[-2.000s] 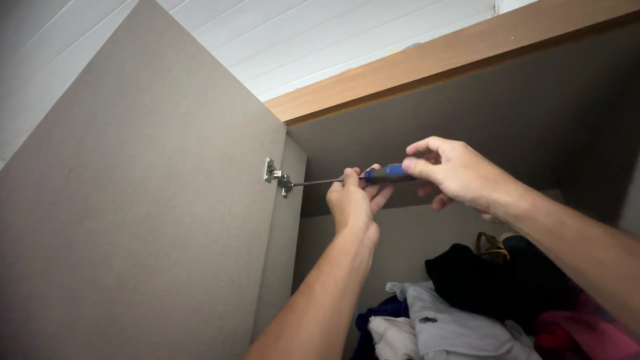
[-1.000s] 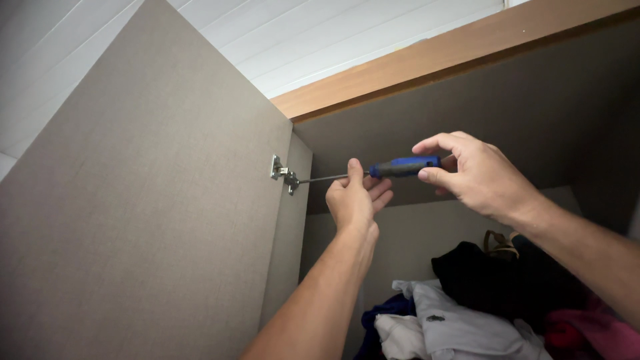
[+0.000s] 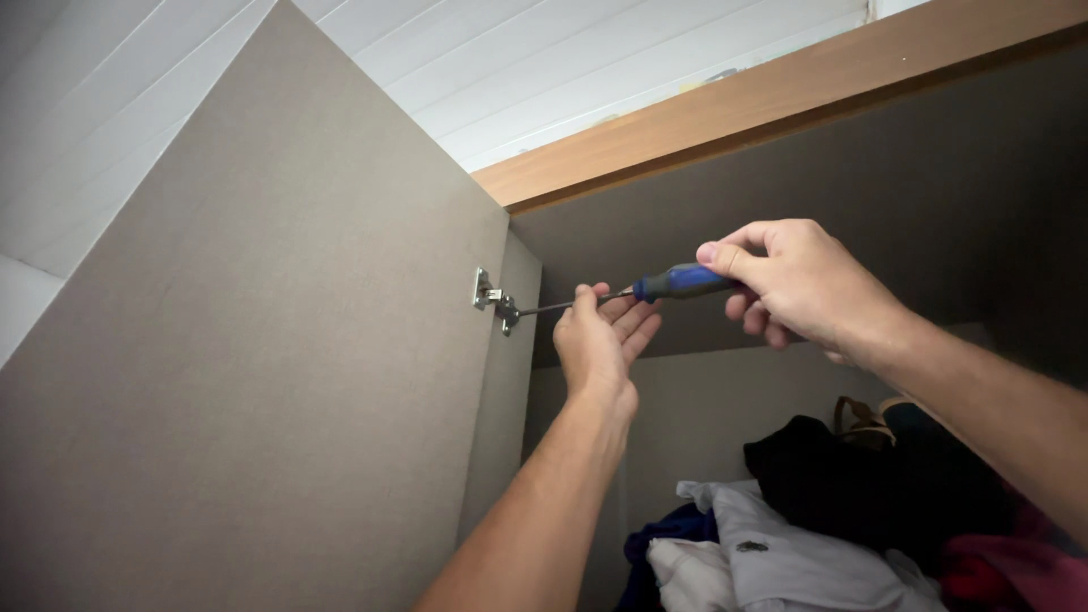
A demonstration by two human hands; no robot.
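A screwdriver with a blue and black handle (image 3: 687,281) lies almost level, its thin metal shaft pointing left. Its tip meets the metal cabinet hinge (image 3: 507,313), which joins the grey-beige door (image 3: 297,323) to the cabinet's side panel (image 3: 503,391). My right hand (image 3: 786,276) grips the rear of the handle between thumb and fingers. My left hand (image 3: 605,336) supports the shaft near the handle, thumb and index finger around it, the other fingers spread behind. The screw under the tip is too small to make out.
The door stands open at the left. A wooden strip (image 3: 680,110) runs along the cabinet's top front edge, below a white panelled ceiling (image 3: 527,68). Inside, at the lower right, are piled clothes: a light grey garment (image 3: 790,552), a black one (image 3: 867,484) and a pink one (image 3: 1020,561).
My right hand has changed its hold on the screwdriver handle, its fingers now curled differently around the rear end. The tip stays at the hinge, and my left hand stays at the shaft.
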